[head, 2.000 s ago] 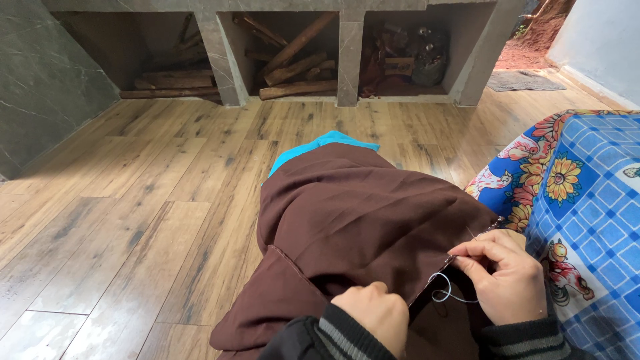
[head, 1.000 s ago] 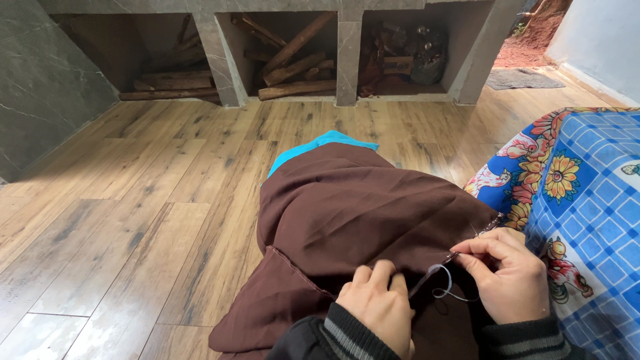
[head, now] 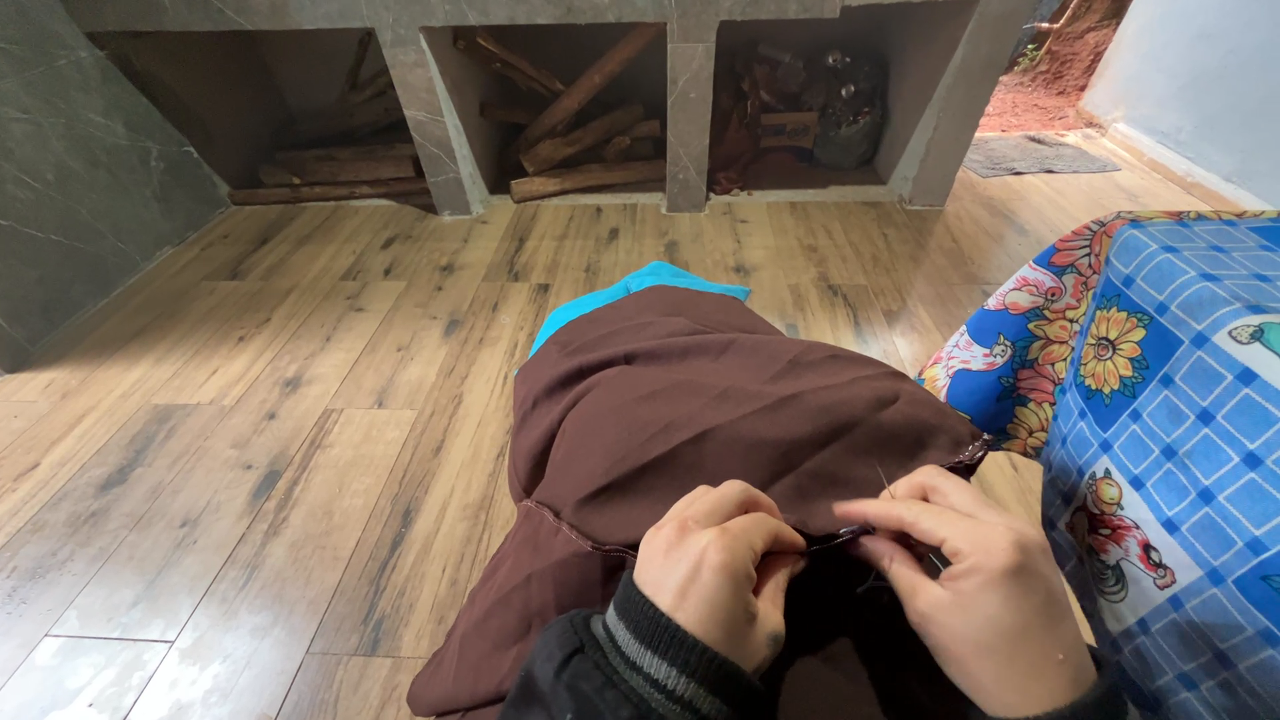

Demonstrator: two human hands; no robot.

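Brown fabric [head: 680, 410] lies across my lap, with turquoise cloth [head: 640, 285] showing at its far end. My left hand [head: 715, 565] pinches the fabric's stitched edge between thumb and fingers. Just to the right, my right hand [head: 970, 580] holds the same edge at its fingertips. A thin sewing needle [head: 884, 480] sticks up by the right fingers. Pale thread is faintly visible below them against the dark cloth. A line of light stitches [head: 575, 535] runs along a seam left of my left hand.
To the right stands a table with a blue checked tablecloth [head: 1180, 400] printed with flowers and hens. Ahead, a grey stone counter [head: 690, 120] has niches holding firewood logs [head: 590, 130] and a dark bag [head: 848, 120]. A grey mat [head: 1040, 156] lies by the doorway.
My left hand has moved right, close beside my right hand, and now pinches the edge. The white thread loop seen between the hands earlier no longer shows there.
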